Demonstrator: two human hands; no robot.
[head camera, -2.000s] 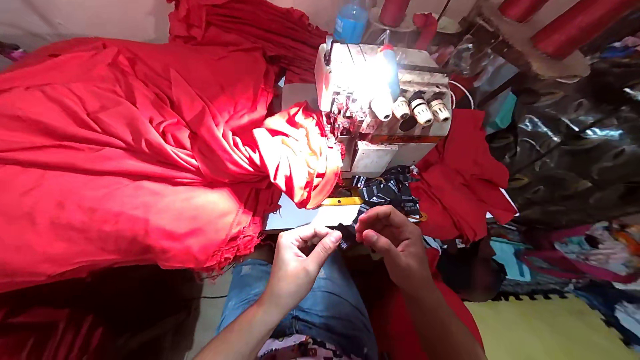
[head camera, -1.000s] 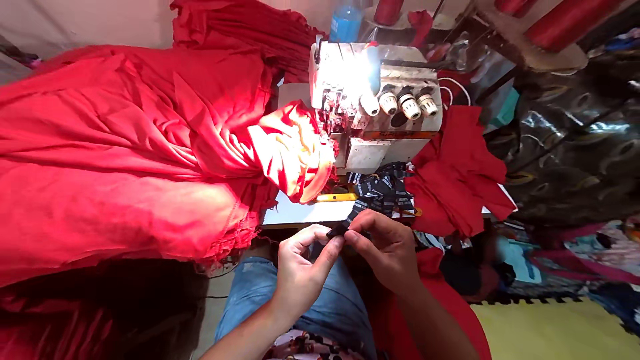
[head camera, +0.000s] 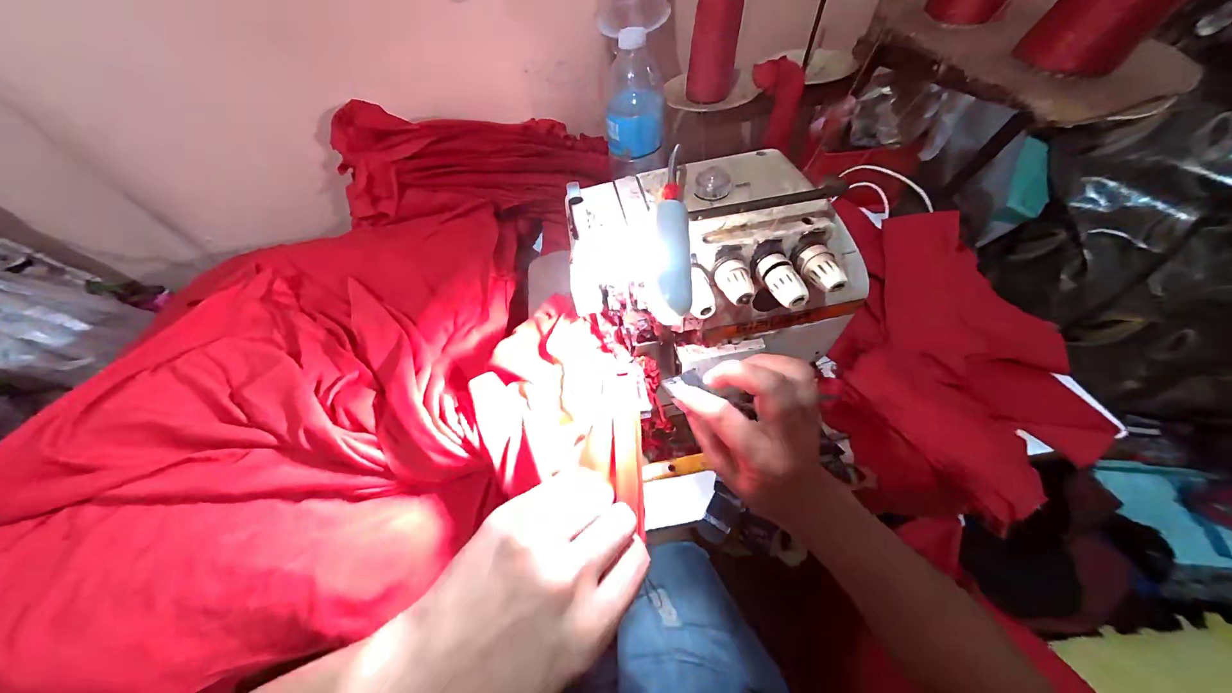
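My left hand (head camera: 568, 568) grips the near edge of the red fabric (head camera: 366, 385), which runs up to the needle area of a white overlock sewing machine (head camera: 770, 221). Between the thumb and fingers of my right hand (head camera: 760, 423) is a small dark label (head camera: 691, 379), held just right of the presser foot. A bright lamp (head camera: 673, 255) on the machine washes out the fabric and the foot area, so the needle is hard to make out. Below the machine front lies a yellow strip (head camera: 674, 469).
A bottle with blue liquid (head camera: 634, 106) and red thread cones (head camera: 714, 48) stand behind the machine. Red fabric pieces (head camera: 953, 375) lie to its right. A pink wall (head camera: 241, 96) rises behind the heap. A yellow mat (head camera: 1155, 654) is at the lower right.
My hands have parted: the left has gone to the red fabric, and the right has moved up beside the presser foot with the dark label. The view has shifted closer to the machine.
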